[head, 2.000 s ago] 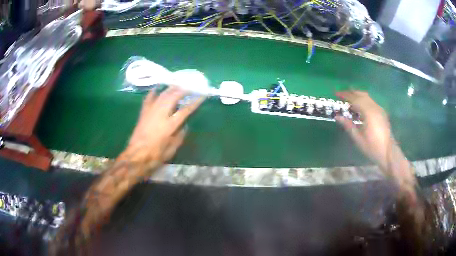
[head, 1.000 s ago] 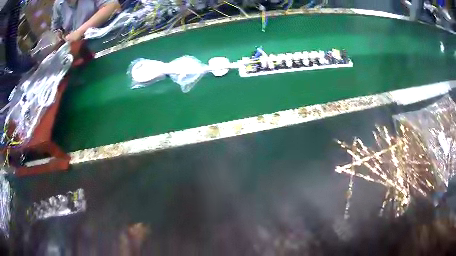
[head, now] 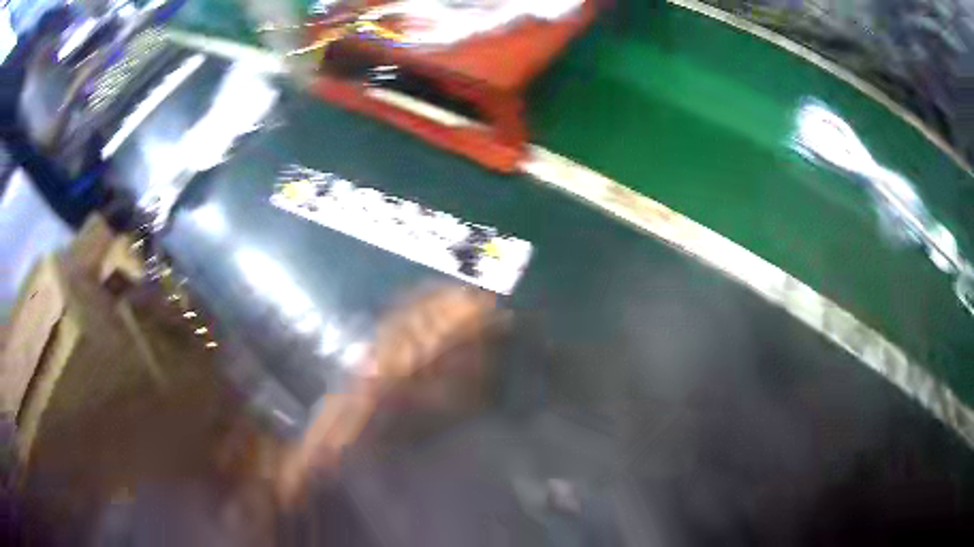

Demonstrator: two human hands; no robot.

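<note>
An open power strip housing [head: 401,227] lies on the dark bench on my left, with small white and dark blocks in a row and yellow spots near both ends. My left hand [head: 433,331] is blurred, just below the housing's near right end; whether its fingers touch it I cannot tell. My right hand is not in view. A white power cord in clear wrap [head: 838,144] lies on the green belt at the far right, running to the picture's edge.
A red-orange metal stand [head: 497,86] bridges the belt edge at top, bearing white bagged cords. The worn white rail [head: 684,237] runs between bench and green belt. A cardboard box [head: 69,321] stands at lower left.
The view has swung left, bringing the bench housing to the middle and moving the belt cord to the right. The gold strips have left the picture; my left hand has come up beside the housing.
</note>
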